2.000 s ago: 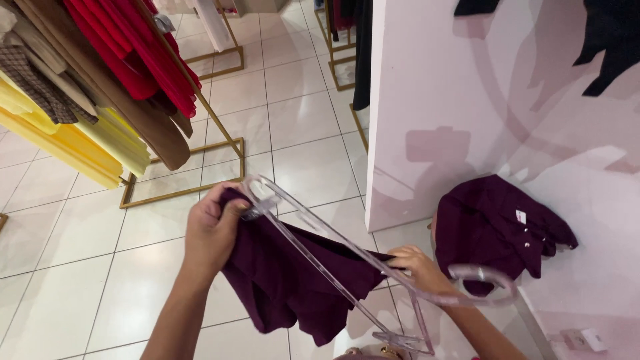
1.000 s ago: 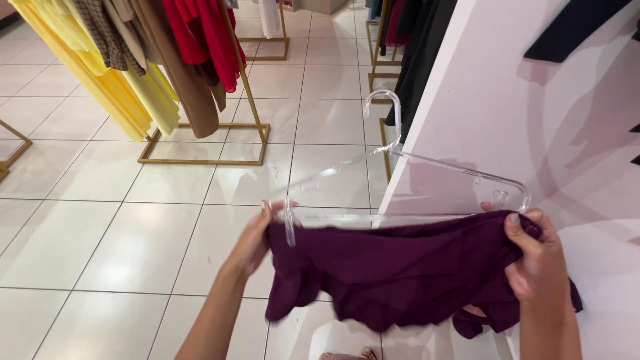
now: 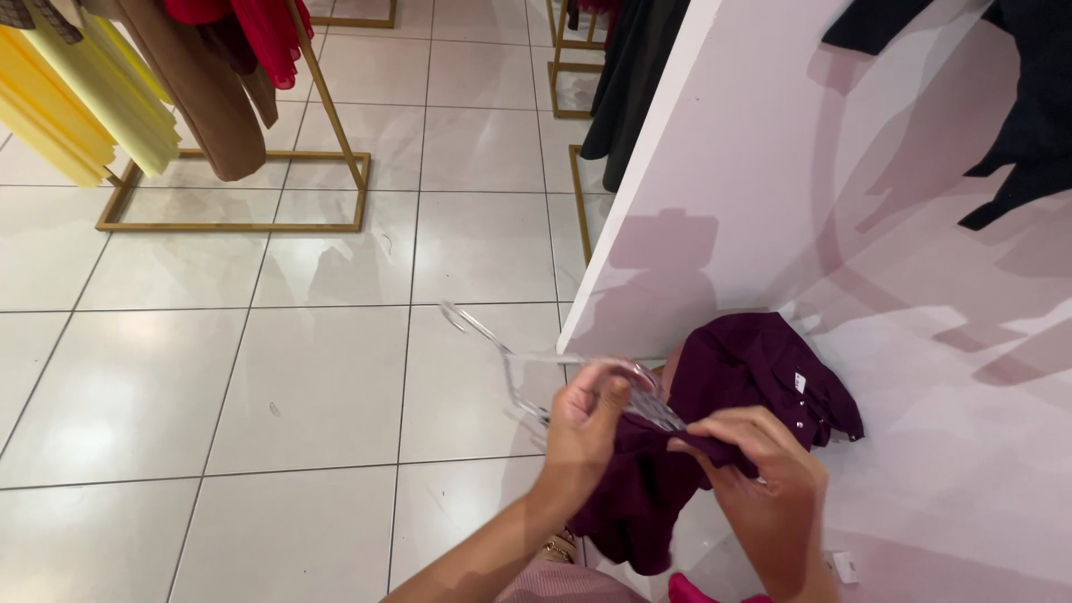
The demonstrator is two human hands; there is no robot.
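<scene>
Low in the head view, my left hand [image 3: 590, 414] grips one end of a clear plastic hanger [image 3: 523, 394], whose hook points to the upper left. My right hand [image 3: 758, 456] pinches the edge of a dark purple garment [image 3: 641, 494] at that same end of the hanger. The garment hangs below both hands. Just beyond my right hand lies another dark purple garment [image 3: 737, 360] with a white tag and small shiny studs or buttons, heaped against the pale wall. How the held cloth is fastened to the hanger is hidden by my fingers.
A gold-coloured metal rack [image 3: 360, 193] with yellow, brown and red clothes stands on the tiled floor at upper left. A white partition [image 3: 636, 176] rises right of centre, with black garments [image 3: 641, 84] behind it. More black clothing [image 3: 1038, 109] hangs at right. A small white block [image 3: 844, 567] sits at lower right.
My left hand has moved across from the garment's far end to near my right hand. The garment, spread wide a second ago, now hangs bunched, and the hanger has tilted.
</scene>
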